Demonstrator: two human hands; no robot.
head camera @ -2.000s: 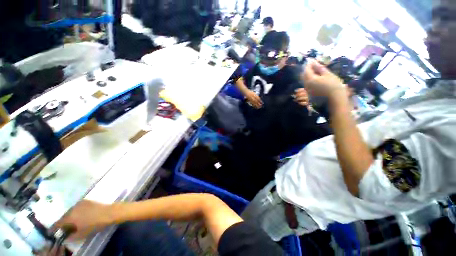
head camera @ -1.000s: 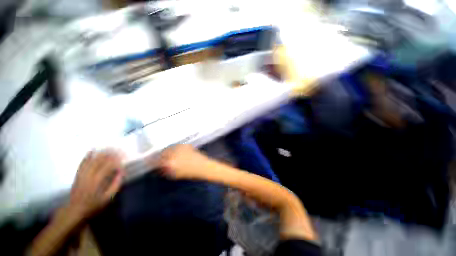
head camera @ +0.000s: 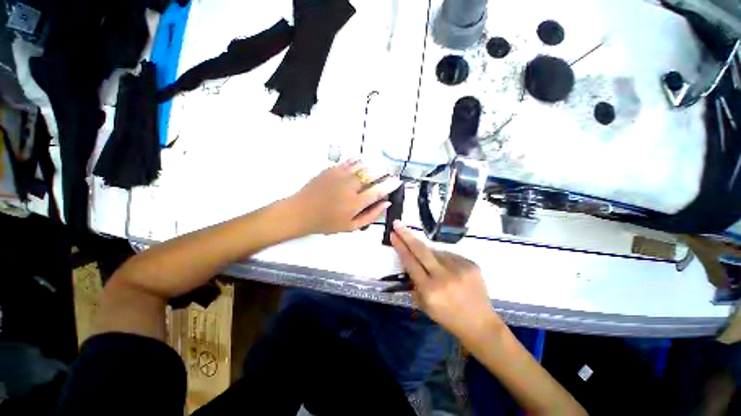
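Observation:
A short narrow black fabric strip lies upright in the view on the white table, left of the bright curved metal piece of the sewing machine. My left hand presses on its upper part with the fingertips. My right hand touches its lower right edge with the fingertips. A small dark pointed thing shows by my right hand; I cannot tell what it is or whether it is held. The needle is hidden or too small to tell.
The machine head fills the upper right. A black strip stack lies at the top, joined by a wavy band to a second bundle on a blue strip. Black cloth is piled far left. Cardboard shows below the table's grey-marked front edge.
The view has swung from the other workers, the blue crate and the machine's right side to the sewing area. My hands have moved from the table's front edge to the black strip.

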